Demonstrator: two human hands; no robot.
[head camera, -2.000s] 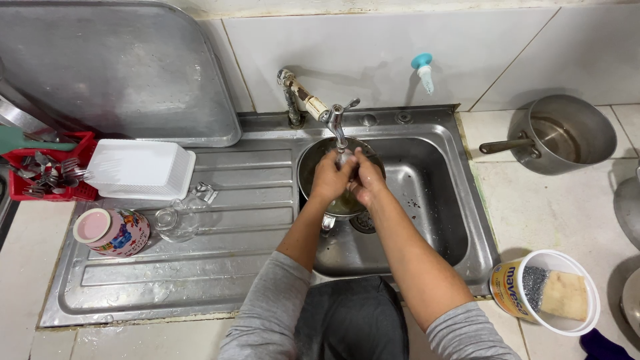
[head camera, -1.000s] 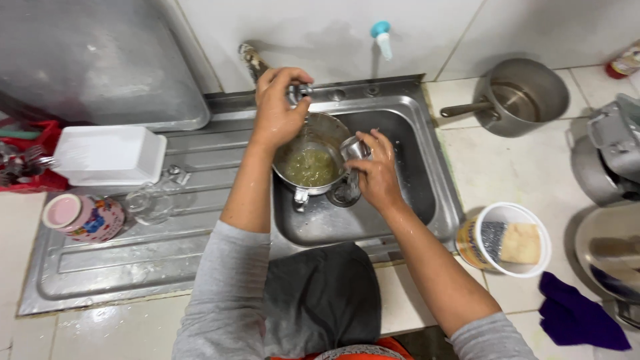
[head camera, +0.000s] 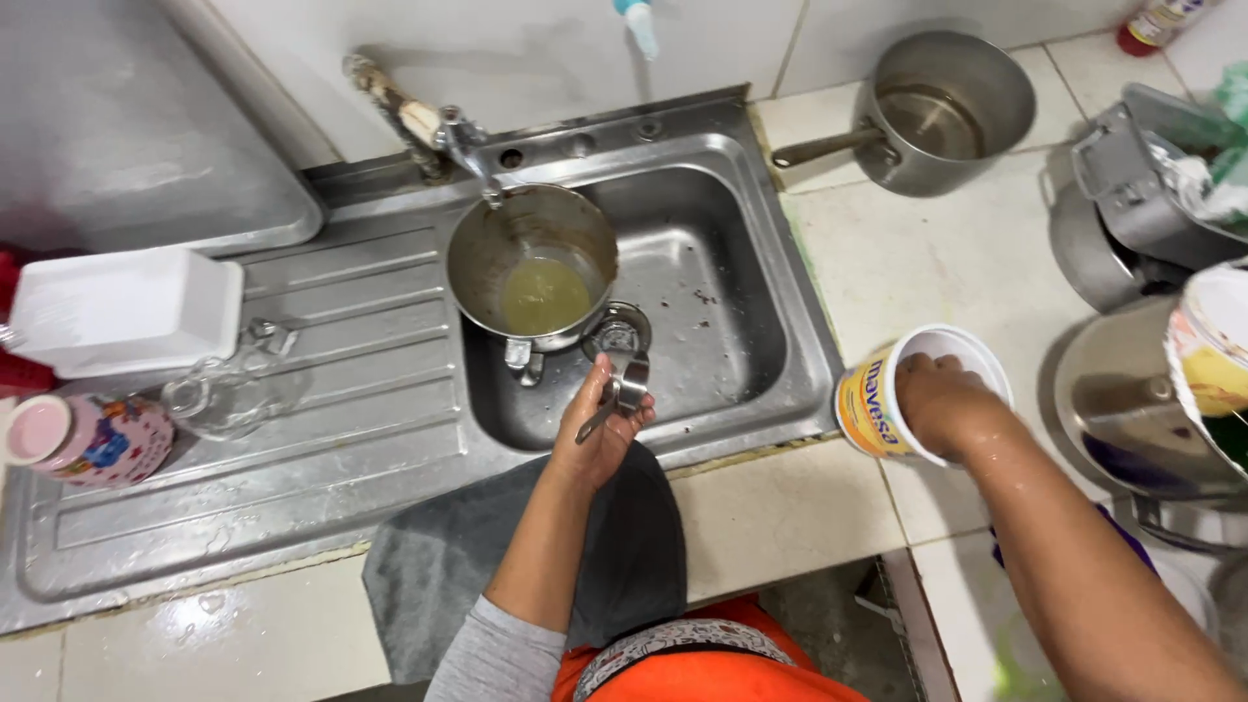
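My left hand (head camera: 600, 429), palm up over the sink's front edge, holds a small metal cup with a handle (head camera: 629, 378). My right hand (head camera: 946, 405) reaches into a white and yellow plastic tub (head camera: 871, 405) on the tiled counter; its fingers are hidden inside, so what they grip cannot be told. A metal pot with yellowish liquid (head camera: 546, 292) stands in the steel sink (head camera: 712, 292), below the faucet (head camera: 468, 146). Next to the pot is the round drain strainer (head camera: 621, 330). A gray cloth (head camera: 468, 556) lies over the counter's front edge below my left hand.
On the ribbed drainboard (head camera: 361, 380) are a white plastic container (head camera: 127, 307), clear glassware (head camera: 219, 395) and a pink patterned jar (head camera: 107, 439). A saucepan (head camera: 936, 112) stands behind the tub. Larger metal pots (head camera: 1111, 390) crowd the right side. A metal tray (head camera: 146, 117) leans at the back left.
My right hand has moved right, from above the sink into the tub. My left hand has come down from near the faucet to the front of the sink and now holds the small cup.
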